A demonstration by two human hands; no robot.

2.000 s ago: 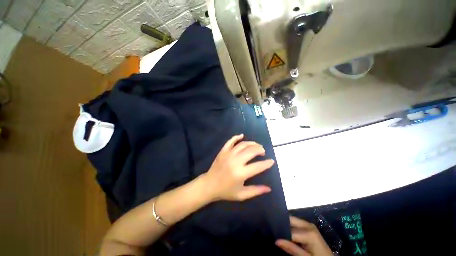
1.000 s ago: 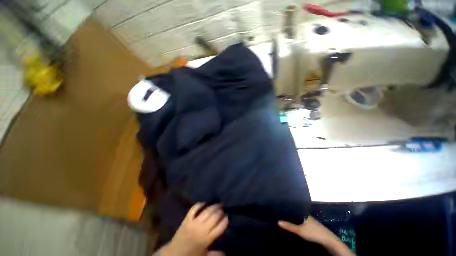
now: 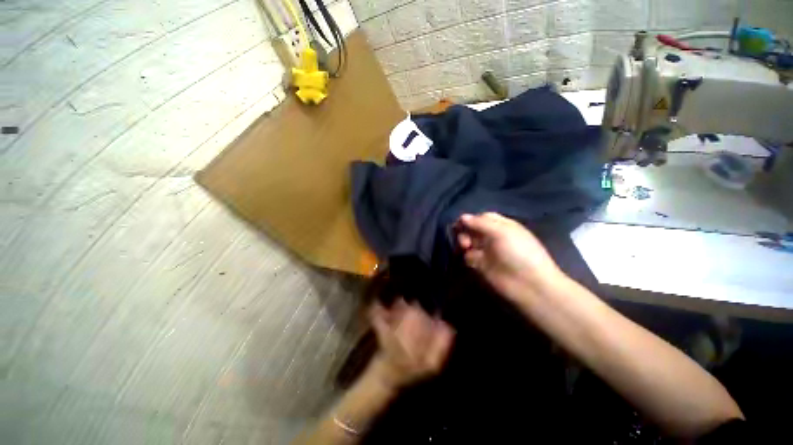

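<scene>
A navy garment piece (image 3: pixel 513 148) lies bunched on the table and hangs over its front left edge. A white rounded patch (image 3: pixel 409 140) sits on its left part. My right hand (image 3: pixel 497 248) pinches a fold of the navy cloth near the middle. My left hand (image 3: pixel 409 341) is lower left, blurred, over dark cloth; whether it grips anything cannot be told. The sewing machine (image 3: pixel 696 100) stands at the right, and the cloth's right edge lies by its presser foot.
Brown cardboard (image 3: pixel 304 174) leans at the left, with a yellow plug (image 3: pixel 309 80) above it on the white brick wall. A small round whitish dish (image 3: pixel 732 169) is under the machine arm. Blue-handled snips (image 3: pixel 774 239) lie at the right edge.
The view has swung left. My hands have moved from the cloth's lower part to its left side. The cloth's near left part is now bunched and raised.
</scene>
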